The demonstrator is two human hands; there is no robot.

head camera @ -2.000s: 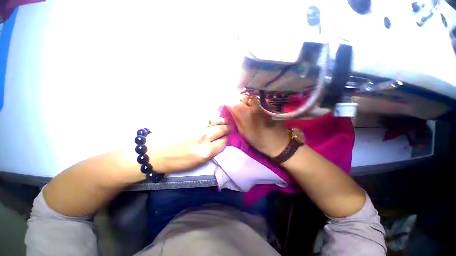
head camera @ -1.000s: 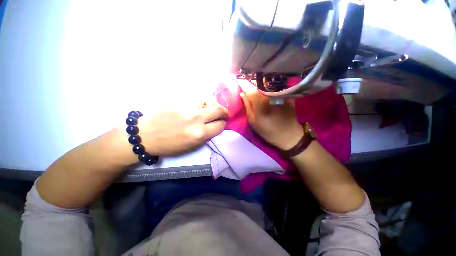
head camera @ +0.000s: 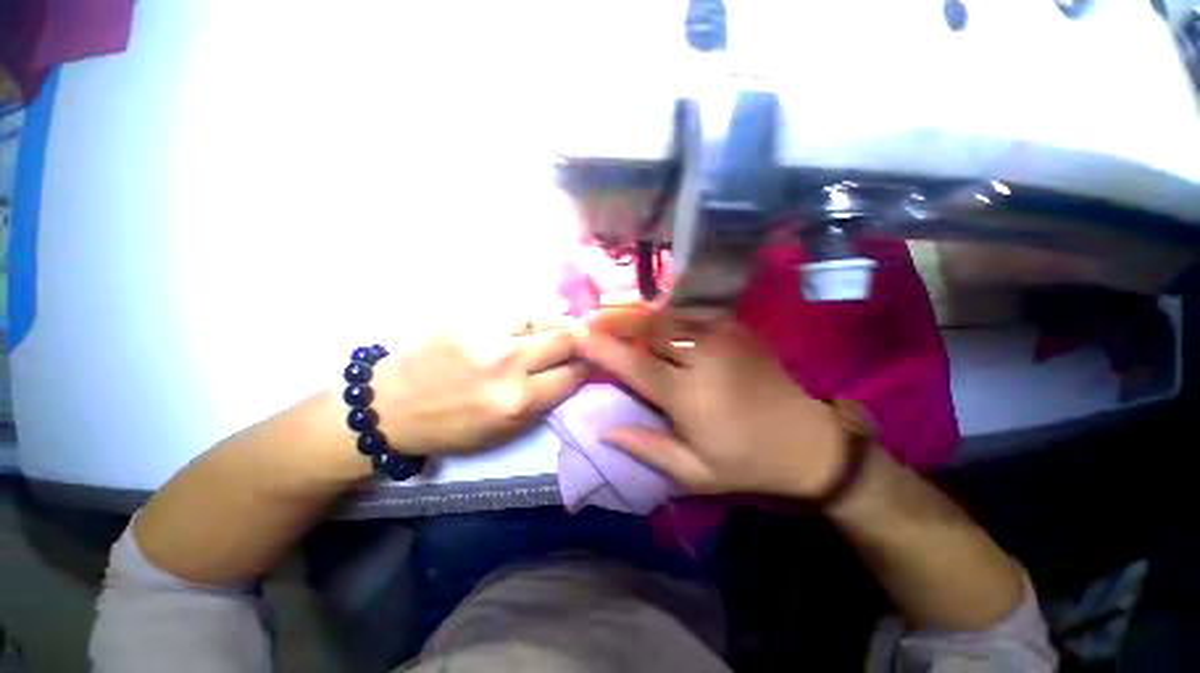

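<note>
A magenta fabric piece (head camera: 862, 348) with a pale lilac side (head camera: 608, 454) lies under the sewing machine head (head camera: 842, 99) and hangs over the table's front edge. My left hand (head camera: 480, 388) pinches the fabric just in front of the needle area (head camera: 638, 270), which glows pink. My right hand (head camera: 717, 401) lies on the fabric, its fingertips close to my left fingertips; thumb spread on the pale part. Its fingertips are blurred, and whether they grip cannot be told. The needle tip is hidden by glare and fingers.
The white table (head camera: 145, 302) has a grey ridged front edge. A blue strip (head camera: 36, 224) runs along its left side, with magenta cloth (head camera: 66, 40) at the top left corner. A dark red scrap (head camera: 1086, 335) lies at the right. A white cap (head camera: 837, 279) hangs below the machine.
The view has shifted. My right hand has come back from beside the needle towards the front edge and covers more of the pale part. My left hand still pinches the fabric.
</note>
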